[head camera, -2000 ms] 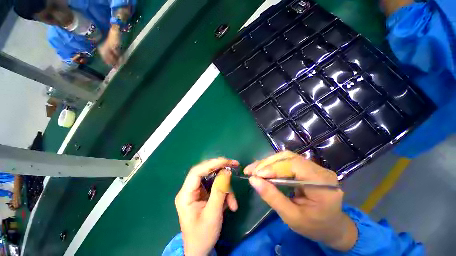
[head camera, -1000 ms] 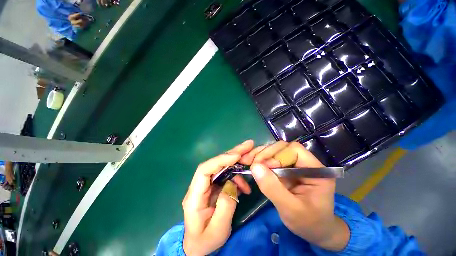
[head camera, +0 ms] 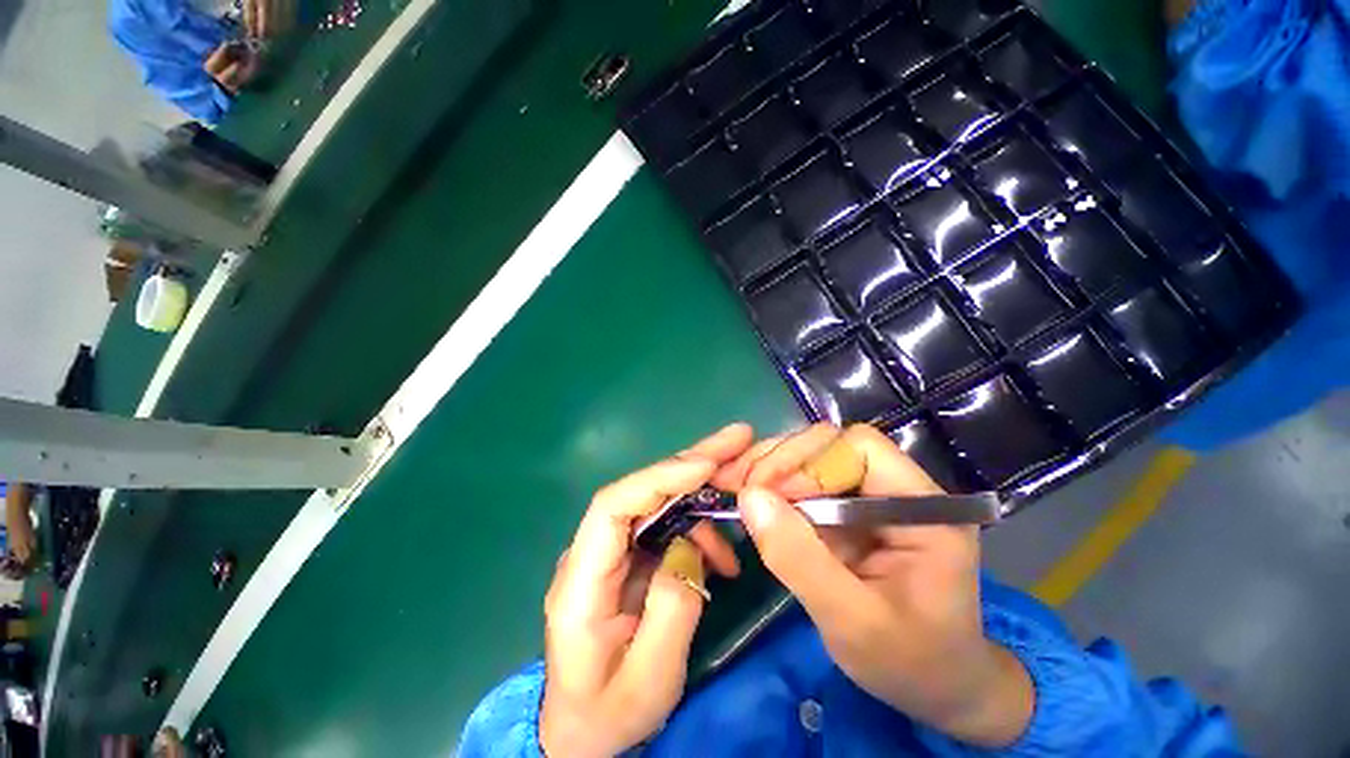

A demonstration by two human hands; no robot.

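My left hand, with a tan finger cot on the thumb, holds a small dark electronic module between thumb and fingers. My right hand, with a tan cot on a finger, holds slim silver tweezers roughly level. The tweezers point left, and their tip is at the module. Whether the tip touches it cannot be told, and fingers partly cover the module. Both hands are close together above the green bench.
A black blister tray lies at the upper right. A white rail with a grey post borders the green conveyor, which carries small modules. People in blue smocks are at the upper left and right.
Since the oldest frame, the left thumb has lowered and the module shows more clearly, with the tweezers' tip at it. The modules on the belt have shifted in view. The last second shows little hand change.
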